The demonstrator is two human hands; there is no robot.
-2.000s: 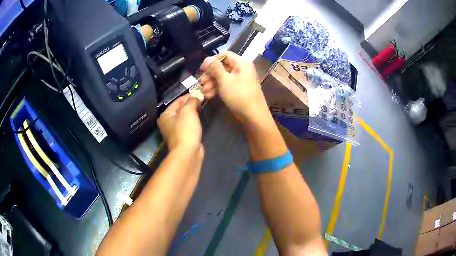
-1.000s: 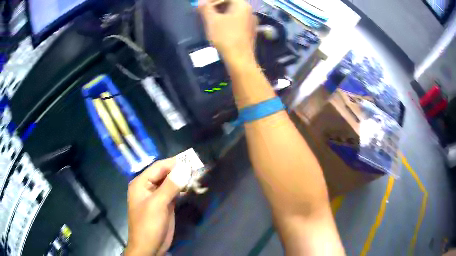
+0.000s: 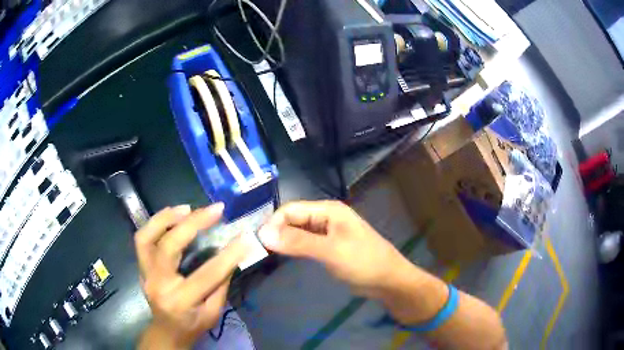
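Observation:
My left hand [image 3: 181,270] is at the lower centre, its thumb and a finger pinching a small white label [image 3: 253,251]. My right hand [image 3: 321,236] touches the label's right side with its fingertips. A light blue band circles my right wrist. The blue tape dispenser [image 3: 183,113] with two cream strips stands just beyond my hands. A narrow circuit board [image 3: 74,305] with white blocks and a yellow spot lies at the lower left.
A black barcode scanner [image 3: 113,158] lies left of the dispenser. White panels with black squares [image 3: 42,205] lie at the far left. The dark label printer [image 3: 328,75] stands beyond, right of the dispenser. A cardboard box [image 3: 472,171] with bags stands right of the bench.
My right hand has come down from the printer to the label in my left hand. The view has turned left, so the dispenser, scanner and panels show more fully.

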